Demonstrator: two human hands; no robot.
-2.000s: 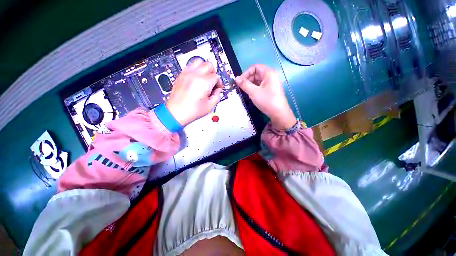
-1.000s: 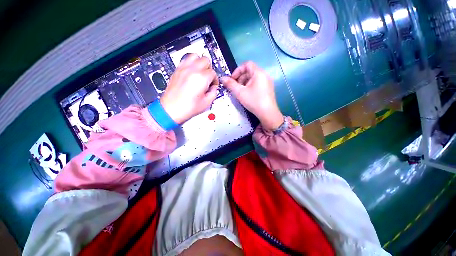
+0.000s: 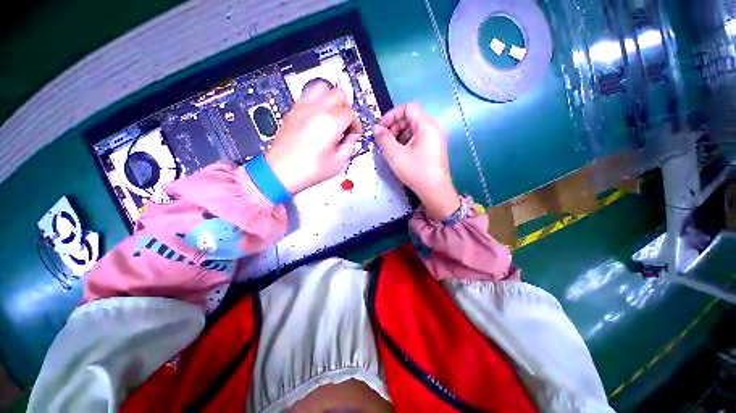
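Note:
The open laptop base (image 3: 323, 211) lies tilted on the green bench, circuitry above and silvery lower half below with a red dot. A white fan with a dark rotor (image 3: 140, 169) sits at its upper left. Another fan (image 3: 316, 83) sits at the upper right, partly hidden by my left hand. My left hand (image 3: 313, 139), with a blue wristband, is over the right part of the board, its fingertips pinched at the right fan's lower edge. My right hand (image 3: 413, 147) is just right of it, thumb and forefinger pinched over the base's right edge. Anything between the fingertips is too small to tell.
Spare fans with thin black leads (image 3: 69, 235) lie on the bench at left. A round grey ring (image 3: 462, 40) with two small white bits inside lies at upper right. Clear plastic trays (image 3: 607, 89) are at far right. A grey ribbed strip (image 3: 105, 87) runs along the bench's far edge.
Both hands stay at the same part of the base, with small finger movements. The right fingertips are slightly farther from the left hand than one second ago. The whole view has shifted slightly.

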